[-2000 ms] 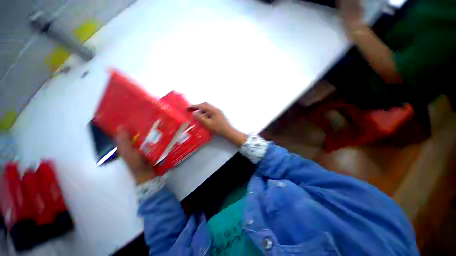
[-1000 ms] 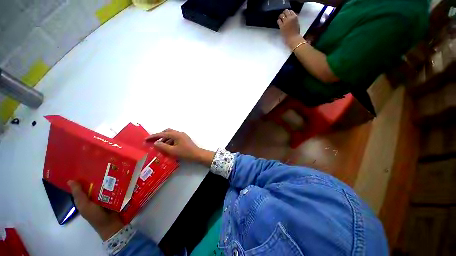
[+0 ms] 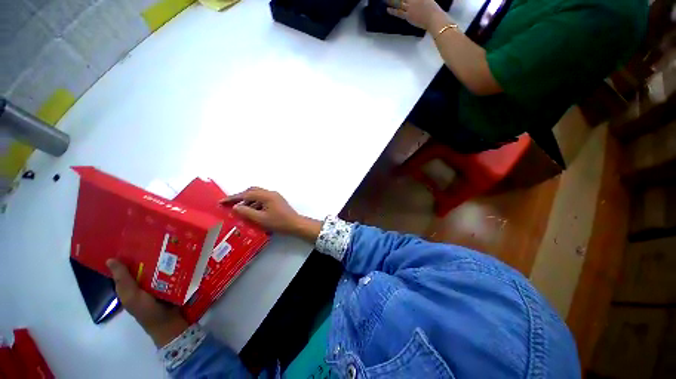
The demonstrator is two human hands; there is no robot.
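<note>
My left hand [image 3: 142, 297] holds an opened red card sleeve [image 3: 122, 226] near its lower edge, thumb on the back panel with the barcode label; its other fingers are hidden beneath. A flap stands out at the sleeve's upper left end. Flat red sleeve blanks [image 3: 241, 238] lie in a low pile to the right, partly covered by the sleeve. My right hand [image 3: 264, 210] rests on the pile's upper right edge, fingers slightly bent, holding nothing that I can see. A thin black smartphone [image 3: 95, 293] lies partly under the sleeve.
A person in green [image 3: 548, 66] sits across at the upper right, a hand at black boxes [image 3: 315, 15] on the white table [image 3: 244, 96]. A silver flask [image 3: 33, 127] lies by the wall. A red sleeved item [image 3: 26, 358] is at lower left. A red stool [image 3: 482, 172] is on the floor.
The view has swung right and steadied, with the black boxes now showing. My left hand still holds the sleeve and my right hand stays at the pile. The other person's hand has moved further over the boxes.
</note>
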